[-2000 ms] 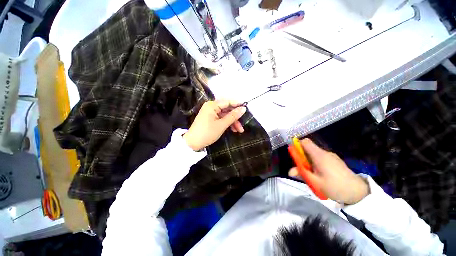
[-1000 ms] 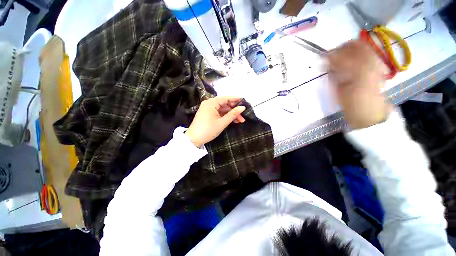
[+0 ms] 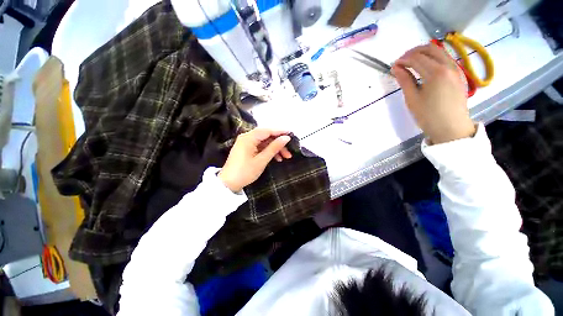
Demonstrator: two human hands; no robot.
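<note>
The dark plaid garment (image 3: pixel 142 123) covers the left of the white table. My left hand (image 3: pixel 256 157) pinches its narrow edge between thumb and fingers, just in front of the sewing machine's needle area. My right hand (image 3: pixel 432 89) is over the table at the right, its fingertips at the end of the silver tweezers (image 3: pixel 373 62), which lie on the table; the contact is partly hidden by the fingers. Scissors with one red and one yellow loop (image 3: pixel 477 58) lie just beyond my right hand, partly behind it.
The white sewing machine head (image 3: pixel 222 31) with a blue stripe stands at the top. A blue and pink tool (image 3: pixel 349 38) and a brown card scrap (image 3: pixel 347 11) lie beyond the tweezers. A printed scale (image 3: pixel 383 165) runs along the table edge. Cardboard with yellow tape (image 3: pixel 55 142) is far left.
My right hand has gone from the table's front edge up to the tweezers, and the scissors it held now lie on the table. My left hand still pinches the garment edge.
</note>
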